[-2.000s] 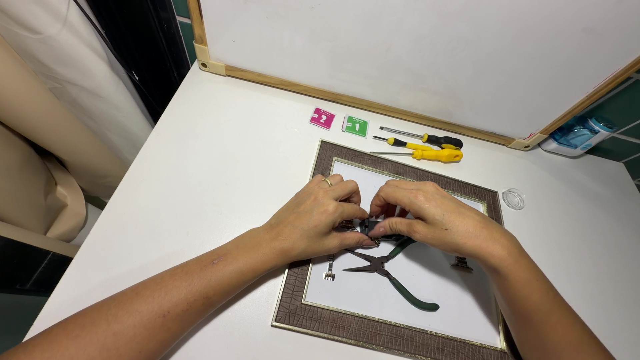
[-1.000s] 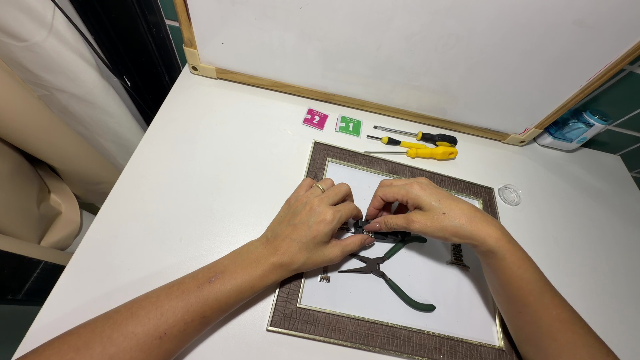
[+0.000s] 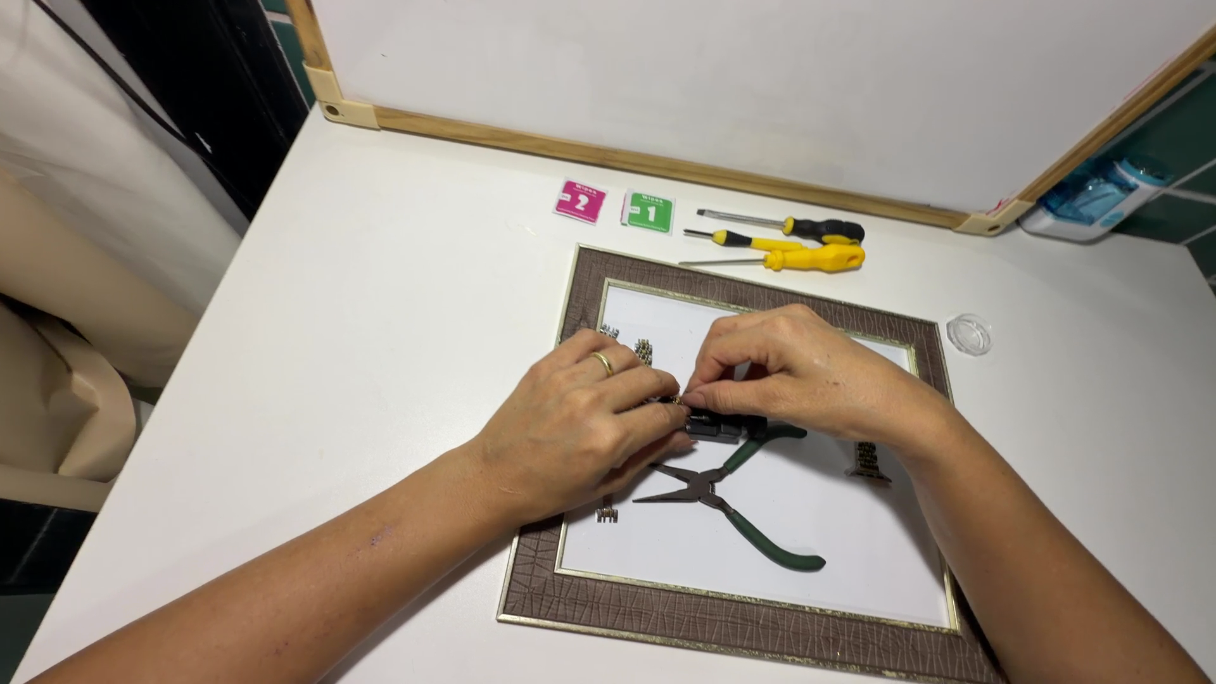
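Over a picture frame with a brown textured border (image 3: 731, 638), my left hand (image 3: 589, 418) and my right hand (image 3: 788, 370) meet at the fingertips. Between them is a small black holder (image 3: 714, 427), with a bit of metal watch band at my left fingertips, mostly hidden. My right thumb and index finger pinch at the same spot; what they pinch is too small to tell. Pliers with green handles (image 3: 703, 487) lie spread just below the holder. Pieces of metal watch band lie around: one (image 3: 644, 351) above my left hand, another (image 3: 866, 464) below my right wrist.
Beyond the frame lie a magenta packet (image 3: 580, 201), a green packet (image 3: 649, 211), a black-handled screwdriver (image 3: 825, 230) and two yellow-handled ones (image 3: 817, 258). A small clear round dish (image 3: 969, 334) is at the right. A wood-edged whiteboard (image 3: 665, 163) stands at the back.
My left hand has shifted slightly off the band pieces near the frame's upper left, which now show. Both hands stay together at the black holder.
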